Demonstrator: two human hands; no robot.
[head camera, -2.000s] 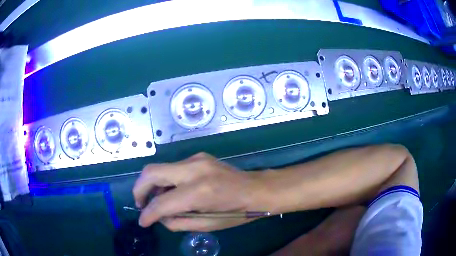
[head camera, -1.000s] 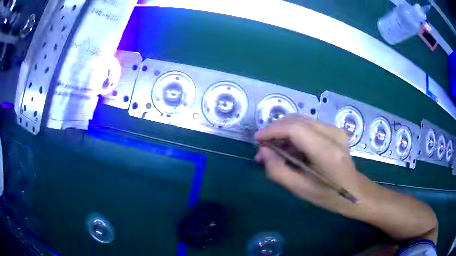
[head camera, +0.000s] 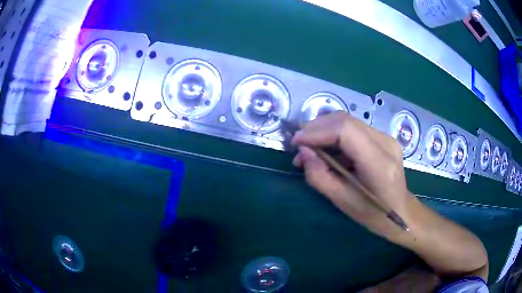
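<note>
My right hand (head camera: 352, 166) is closed around a thin brown pick or brush (head camera: 363, 189). Its handle end points down right towards the wrist. Its thin tip, partly blurred, lies at the lower right edge of the middle fitted lens (head camera: 261, 103) of a silver three-lens plate (head camera: 223, 119). Whether the tip touches the lens I cannot tell. My fingers partly cover the plate's right lens (head camera: 323, 105). The plate's left lens (head camera: 193, 89) shows fully. My left hand is not in view; a bit of skin shows at the bottom edge, right of centre.
More lens plates (head camera: 420, 137) continue right, another (head camera: 109, 96) left. Two loose lenses (head camera: 68, 253) (head camera: 265, 274) and a dark round pad (head camera: 188, 249) lie on the green surface by blue tape (head camera: 173, 194). White paper (head camera: 43, 74) is left, a whitish bottle (head camera: 443, 10) and red-orange frame (head camera: 476, 27) upper right.
My right hand has moved from above the loose lens and pad to the plate, still holding the tool. The view has swung, then shifted slightly; the tool tip now reaches the middle lens's edge.
</note>
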